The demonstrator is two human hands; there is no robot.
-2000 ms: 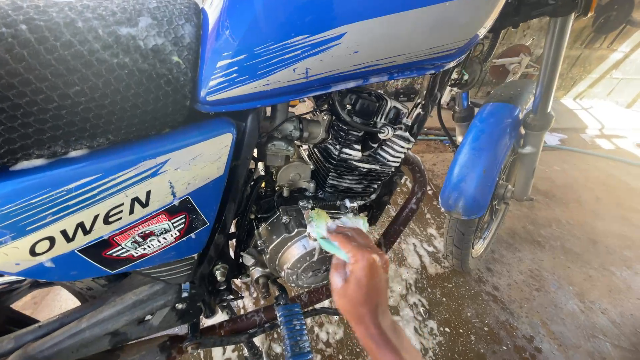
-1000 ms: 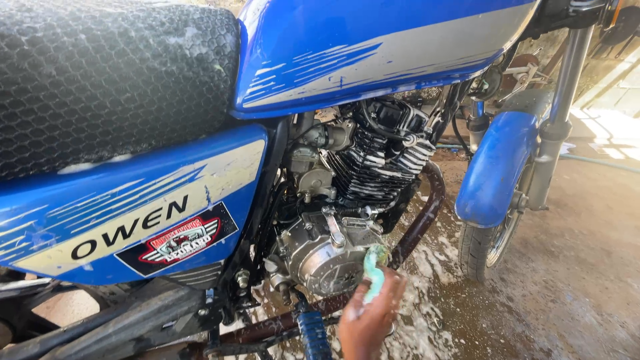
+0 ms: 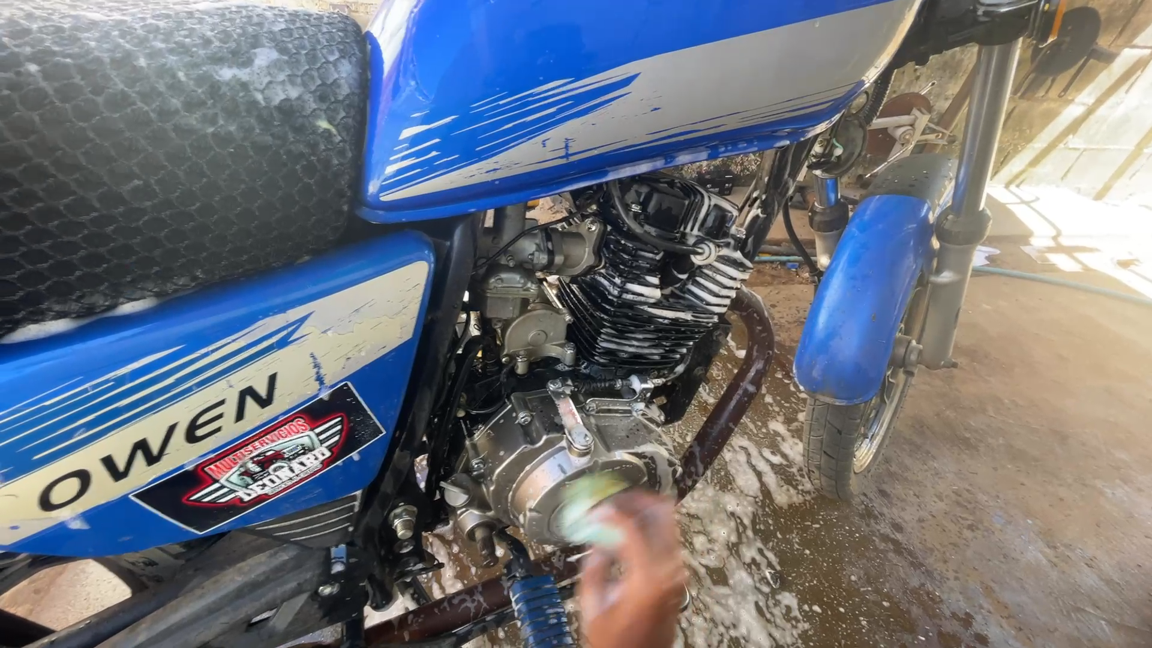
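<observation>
My right hand [image 3: 634, 562], blurred by motion, grips a pale green and yellow sponge or cloth [image 3: 589, 508] against the lower part of the round metal engine cover [image 3: 540, 468] of a blue motorcycle. Above the cover rise the black finned cylinder [image 3: 643, 297], with white foam between its fins, and the carburetor [image 3: 526, 310] to its left. A blue-sleeved foot pedal [image 3: 538, 612] is just left of my wrist. My left hand is out of view.
The blue fuel tank [image 3: 576, 99] overhangs the engine. A dark exhaust pipe [image 3: 733, 405] curves down beside it. The front wheel [image 3: 832, 441] stands at right. Foam lies on the wet ground [image 3: 747, 549]. A hose [image 3: 1062, 281] crosses behind.
My right hand has moved from the cover's upper right, off to its right edge, and now back over its lower face, still holding the sponge or cloth. The view has shifted slightly.
</observation>
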